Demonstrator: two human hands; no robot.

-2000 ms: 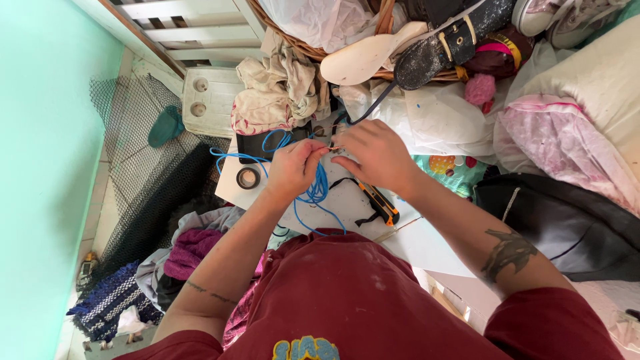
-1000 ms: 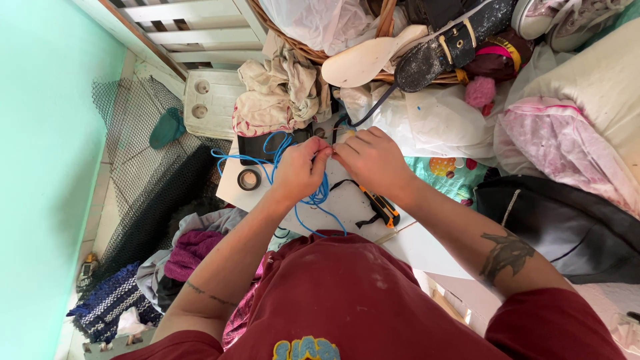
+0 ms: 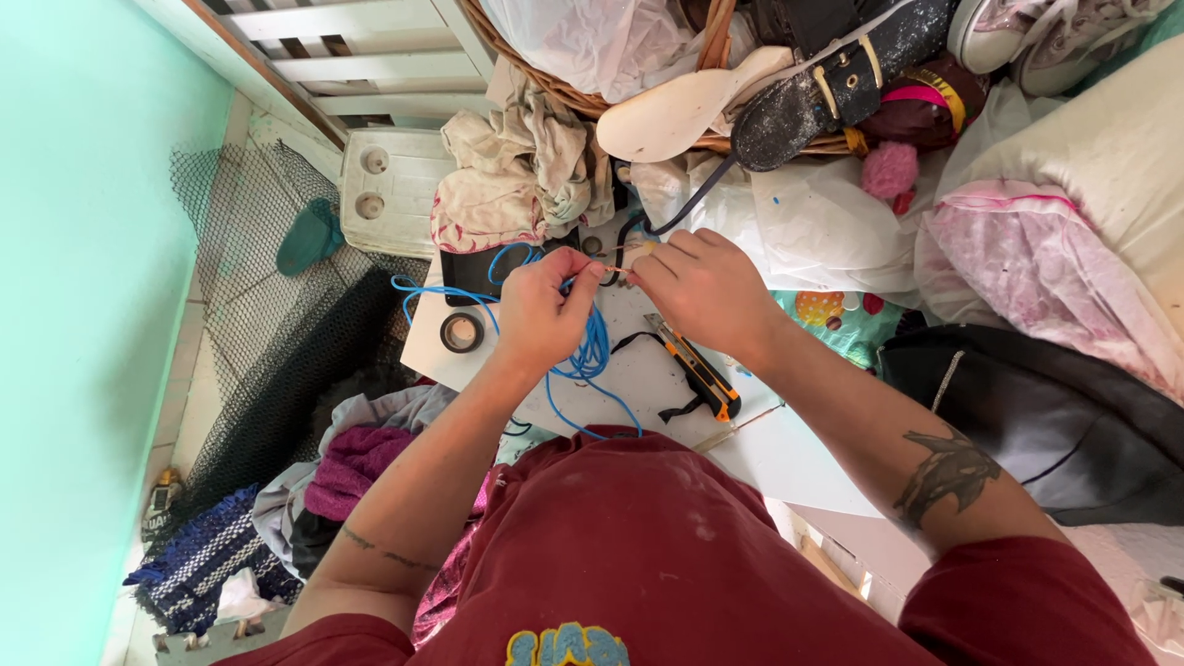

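My left hand [image 3: 550, 310] pinches a thin wire [image 3: 614, 269] between thumb and forefinger. My right hand [image 3: 705, 294] has its fingertips on the other end of the same short, copper-coloured stretch. A coil of blue cable [image 3: 590, 347] lies just below and behind my left hand, with loops running left over a black tray-like object [image 3: 462, 276]. A roll of black tape [image 3: 461, 332] rests on the white board to the left. Below my right hand is an orange and black utility knife [image 3: 700, 372], its blade end toward the top, beside a black strap [image 3: 682, 410].
Crumpled cloth [image 3: 518, 176], an egg tray-like white plastic piece [image 3: 393, 190] and black mesh [image 3: 250, 305] lie to the left. A wicker basket [image 3: 546, 88] with shoes stands beyond. White plastic bags [image 3: 814, 222] and a black bag [image 3: 1045, 425] are at the right.
My fingertips have moved slightly apart since one second ago, and the thin wire now shows between them.
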